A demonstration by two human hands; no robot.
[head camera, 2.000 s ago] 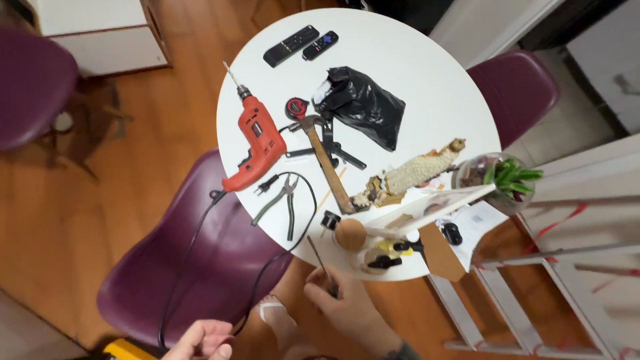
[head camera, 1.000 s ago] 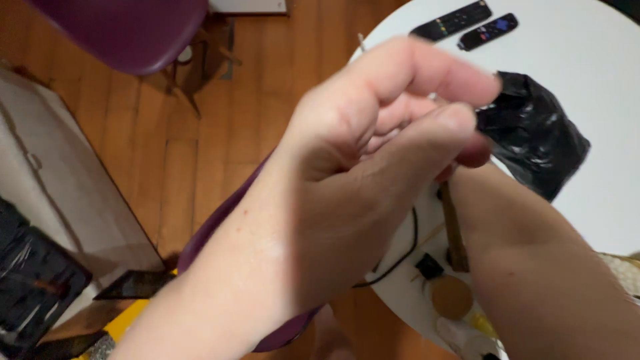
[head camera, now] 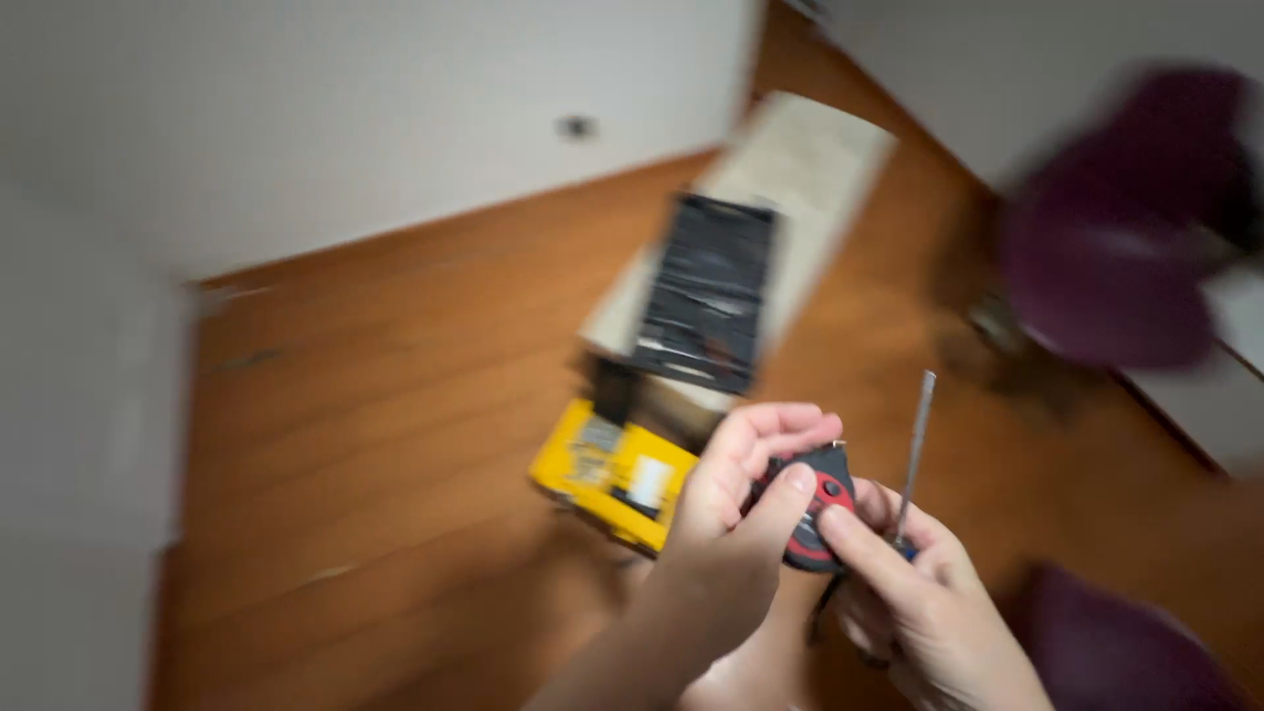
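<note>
My left hand (head camera: 736,523) grips a red and black tape measure (head camera: 818,523) from its left side, thumb on the face. From the right, my right hand (head camera: 913,583) also pinches the tape measure between thumb and fingers. That same hand holds a screwdriver (head camera: 918,444), its metal shaft pointing up and part of its blue handle showing between the fingers. A dark strap hangs below the tape measure. Both hands are over the wooden floor, near an opened yellow case (head camera: 568,459).
A black plastic-wrapped item (head camera: 709,291) lies on a long pale board or box (head camera: 810,148) on the floor. A white wall (head camera: 395,109) with a dark outlet stands behind. Purple chairs (head camera: 1106,247) are at the right; much is blurred.
The view has swung from the round table to the floor and wall. The tape measure, on the table in the oldest frame, is now between my hands.
</note>
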